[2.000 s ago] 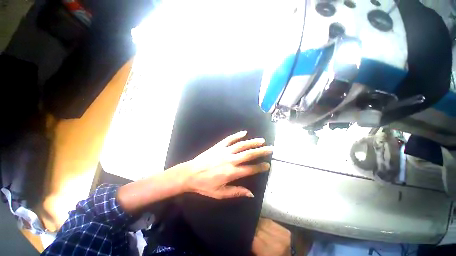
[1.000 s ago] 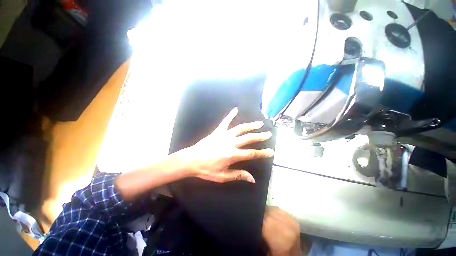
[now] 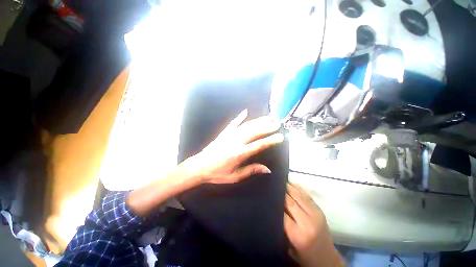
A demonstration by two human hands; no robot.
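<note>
A dark fabric piece (image 3: 235, 208) lies flat on the brightly lit machine bed, its right edge running up to the presser foot area (image 3: 289, 125). My left hand (image 3: 229, 156) rests palm down on the fabric, fingers pointing to the needle area and thumb apart, fingertips just short of the metal parts. My right hand (image 3: 308, 224) is at the fabric's right edge nearer my body, holding that edge; its thumb is hidden. The white and blue sewing machine head (image 3: 334, 78) stands right of the fabric. The needle itself cannot be made out.
The rounded front edge of the bed (image 3: 386, 219) lies right of my right hand. A pale ring-shaped roll (image 3: 383, 160) sits under the machine arm. Orange-brown wood (image 3: 78, 172) and a dark heap (image 3: 78, 88) are at left. Pale curled strips (image 3: 28, 240) lie lower left. Glare hides the upper bed.
My right hand has moved up along the fabric's edge, towards the needle area. My left hand has moved slightly up, its fingers closer together and nearer the presser foot area.
</note>
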